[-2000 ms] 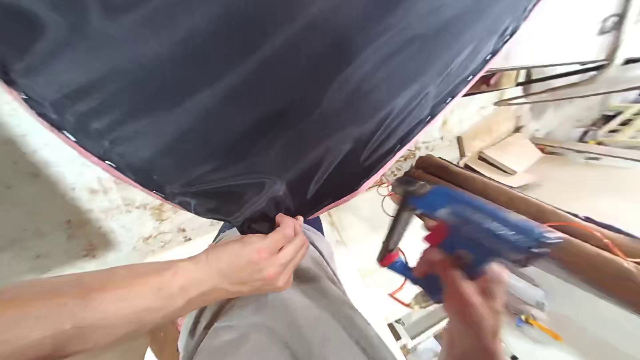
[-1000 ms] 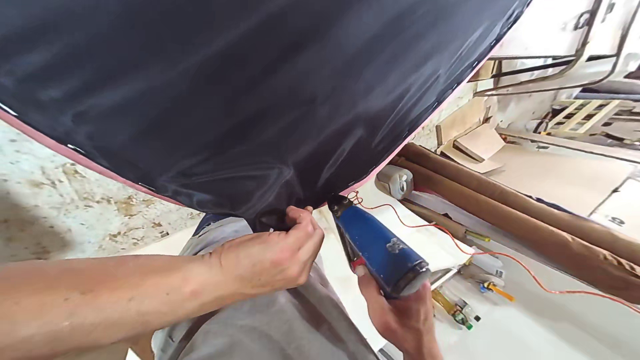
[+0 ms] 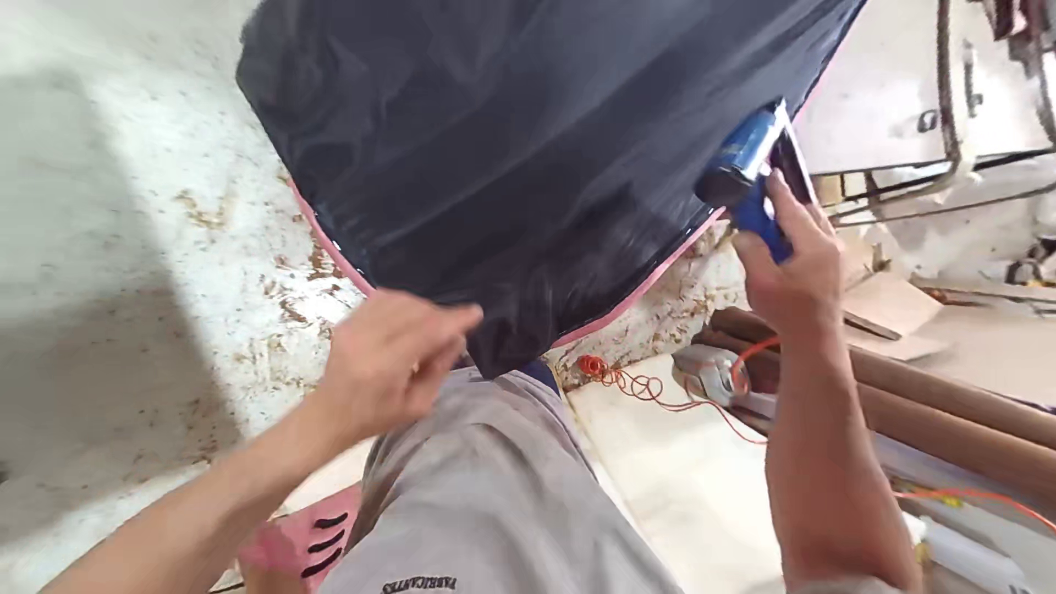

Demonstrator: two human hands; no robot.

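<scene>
Black lining fabric [image 3: 511, 165] covers a large panel edged in pink fabric [image 3: 606, 318], with small staples along the rim. A loose flap of the black fabric hangs at the near edge, above my trousers. My left hand [image 3: 396, 359] is over that near edge, left of the flap, fingers curled and blurred; whether it pinches any fabric I cannot tell. In my right hand [image 3: 788, 256] is a blue pneumatic staple gun [image 3: 747, 161], held by its handle over the right side of the panel, its nose near the rim.
A coiled orange air hose [image 3: 643, 386] trails on the pale surface at lower right. Brown fabric rolls [image 3: 932, 404] lie beside it, with cardboard pieces [image 3: 891, 305] beyond. Metal frames [image 3: 949, 99] stand at upper right. A pink item with black stripes [image 3: 326, 536] is at lower left.
The staple gun has moved from the panel's near edge up to its right side. My left hand has shifted left, off the spot it pinched. The panel shows at another angle.
</scene>
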